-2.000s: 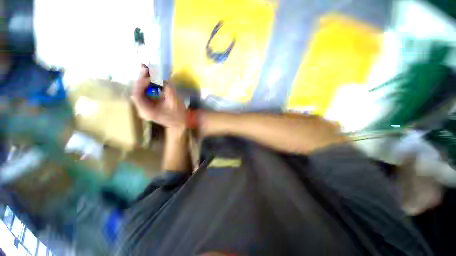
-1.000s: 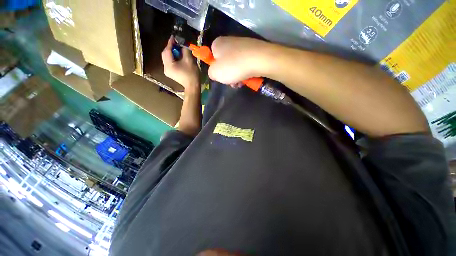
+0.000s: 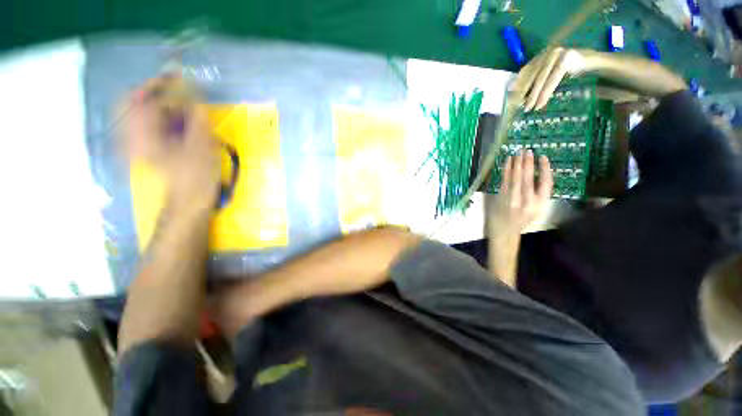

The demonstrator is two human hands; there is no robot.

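My left hand [image 3: 167, 126] is reached out over the film-covered worktop at the left and strongly blurred. A small dark purple-blue patch shows at its fingers; whether it is a held unit cannot be told. My right hand [image 3: 232, 307] is low near my body, partly behind my left forearm and blurred. The orange end of the air tool [image 3: 209, 325] shows at this hand; the rest of the tool is hidden. The packaging film [image 3: 309, 175] lies flat with yellow panels and a dark curved print.
Green cable ties [image 3: 460, 150] lie on a white surface. At right, another person's hands [image 3: 521, 191] are on green PCB panels [image 3: 561, 134], with a pale tube crossing. Blue units [image 3: 513, 45] lie on the green conveyor [image 3: 325, 24]. A carton [image 3: 53, 357] is at lower left.
The view has swung from the cartons to the worktop and conveyor. My left hand has moved out over the film, away from my right hand, which stays low with the orange tool.
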